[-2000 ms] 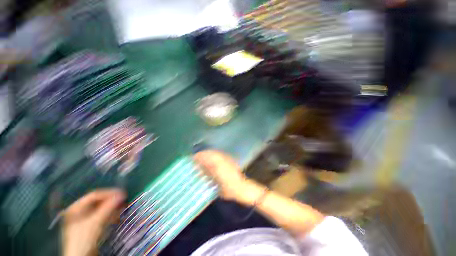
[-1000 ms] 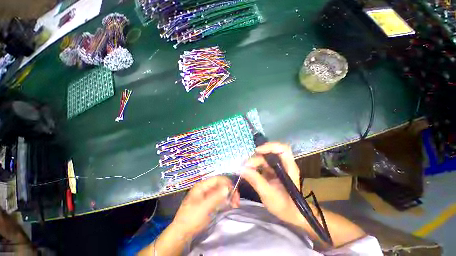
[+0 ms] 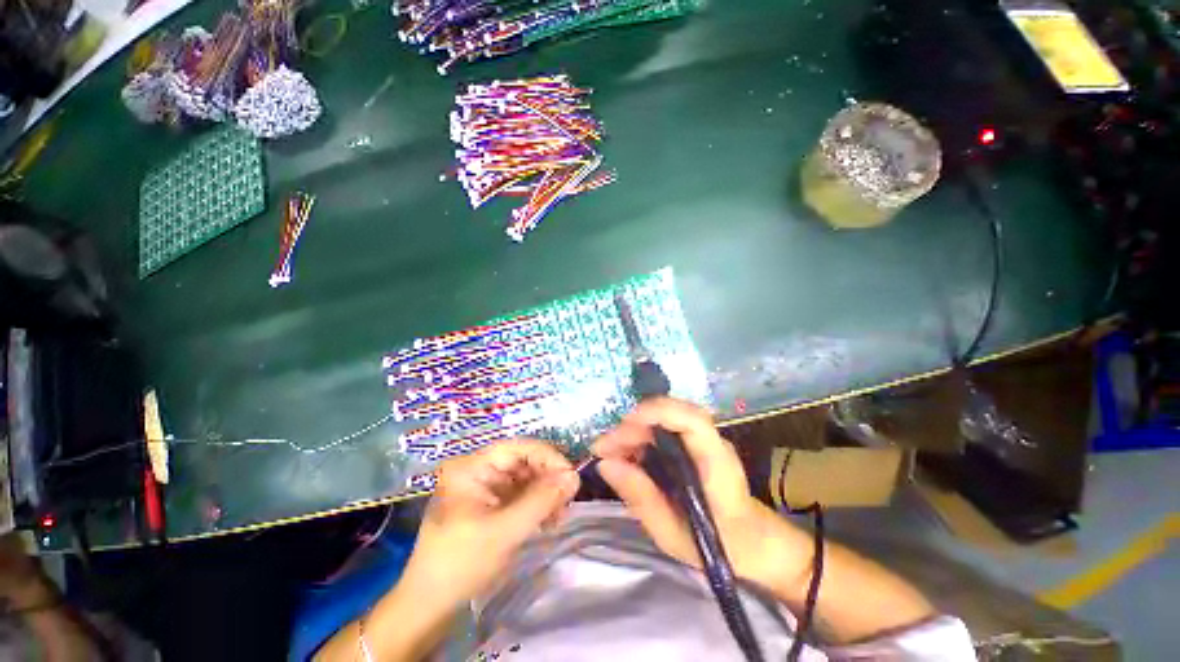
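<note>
The green-white PCB panel (image 3: 660, 323) lies in front of me, with rows of short coloured wire leads (image 3: 447, 388) over its left part. My right hand (image 3: 686, 485) holds the black soldering iron (image 3: 705, 517), whose tip end lies over the panel's right part. My left hand (image 3: 498, 504) is at the panel's near edge, its fingertips pinching a small thin lead that reaches to my right fingertips. The lead is partly hidden by the fingers. A thin solder wire (image 3: 298, 448) trails left from the panel's left side.
A loose lead pile (image 3: 524, 142) lies beyond the panel, a small lead bundle (image 3: 291, 239) and bare PCB panel (image 3: 201, 201) left of it. Wire harnesses (image 3: 278, 101) stand far left. A round crusted pot (image 3: 874, 162) is at right. A red-handled tool (image 3: 154, 472) lies at the left edge.
The view has steadied and shifted slightly. Both hands are now at the panel's near edge, fingertips close together at the thin lead. The iron has turned more upright in the picture.
</note>
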